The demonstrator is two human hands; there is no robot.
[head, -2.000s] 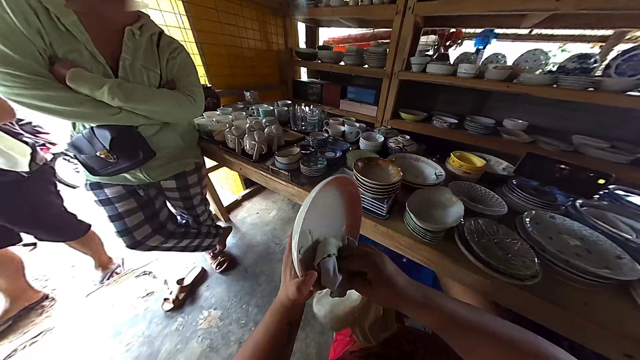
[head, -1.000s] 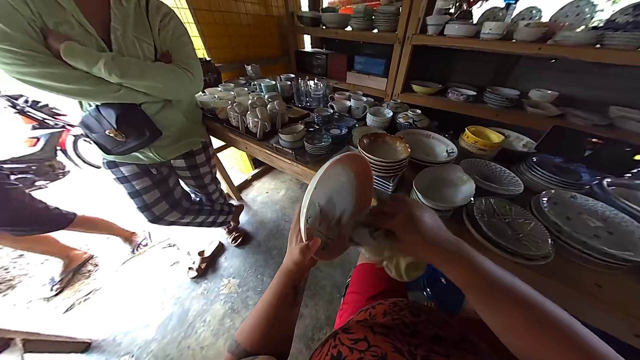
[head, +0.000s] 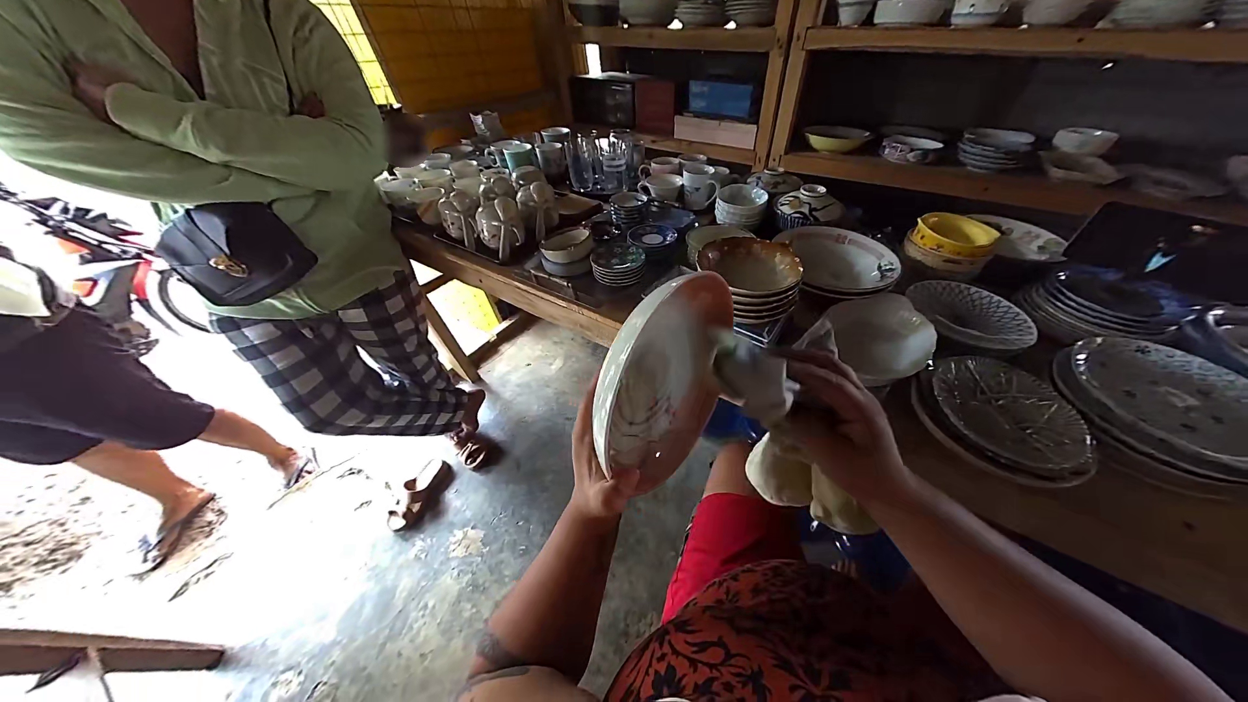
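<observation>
A large ceramic plate (head: 663, 380), with a pinkish rim and a faint drawn pattern, stands tilted nearly on edge in front of me. My left hand (head: 603, 468) grips its lower left edge, thumb on the face and fingers behind. A pale cloth (head: 756, 382) is bunched in my right hand (head: 843, 419), close to the plate's right side; its lower folds hang below the hand. Whether the cloth touches the plate cannot be told. Just behind are a stack of brown-rimmed bowls (head: 751, 268) and a white bowl (head: 877, 336).
A wooden table (head: 546, 297) bears mugs, glasses, bowls and stacked plates (head: 1160, 400). Wooden shelves (head: 936, 175) with more dishes rise behind. On the left stands a person in a green shirt (head: 244, 146) with folded arms; another person's legs (head: 146, 439) are farther left. A sandal (head: 417, 495) lies on the floor.
The right hand with the cloth has moved from the plate's face toward its right edge. The plate's face has turned. The view has shifted somewhat.
</observation>
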